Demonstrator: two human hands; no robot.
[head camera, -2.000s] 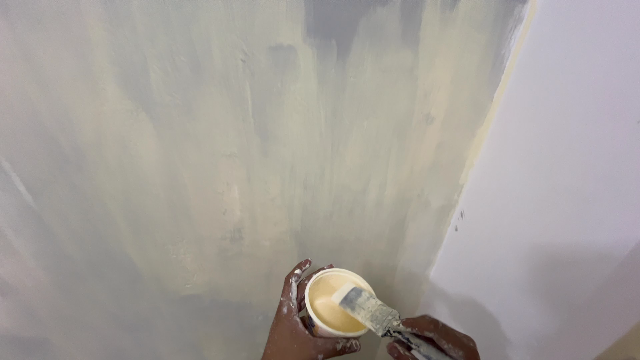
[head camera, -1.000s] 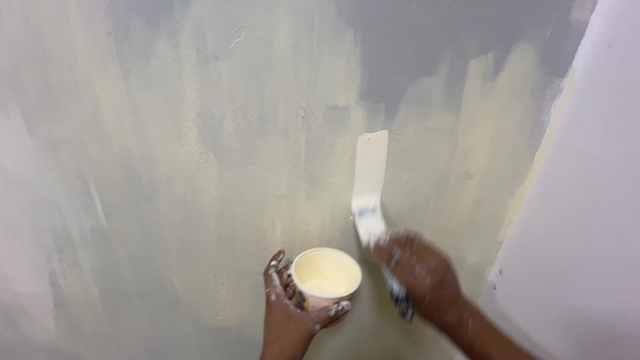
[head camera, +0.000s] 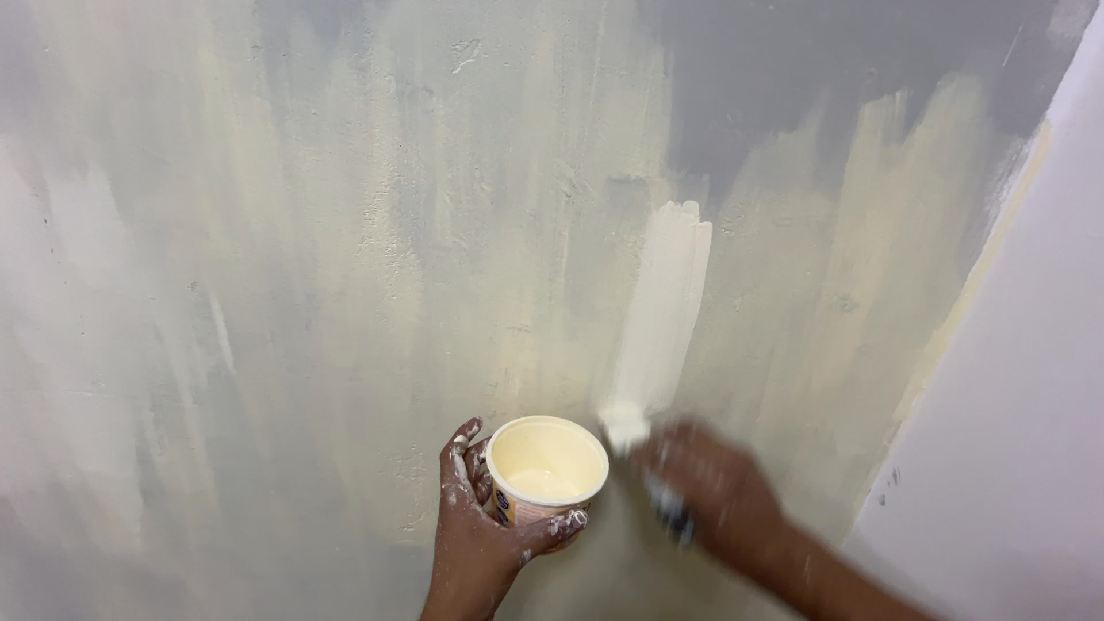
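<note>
My left hand (head camera: 487, 509), spotted with paint, holds a plastic cup (head camera: 548, 461) of cream-coloured paint upright near the bottom middle. Just right of the cup, my right hand (head camera: 716, 492) grips a paintbrush (head camera: 628, 429), blurred by motion. The brush's pale bristles are at the lower end of a wet cream stripe (head camera: 662, 302) on the grey and yellowish streaked wall (head camera: 388, 259). Much of the brush handle is hidden by my fingers; its dark end shows below them.
A smooth pale surface (head camera: 1018, 388) borders the painted wall on the right, with a cream line (head camera: 975, 276) along the edge. Darker grey paint (head camera: 742, 78) covers the wall's upper right. Small dark marks (head camera: 890, 485) dot the pale surface.
The brush was in the cup two seconds ago, then on the wall with a narrow stripe above it. That stripe is now wider, and the brush sits lower, beside the cup.
</note>
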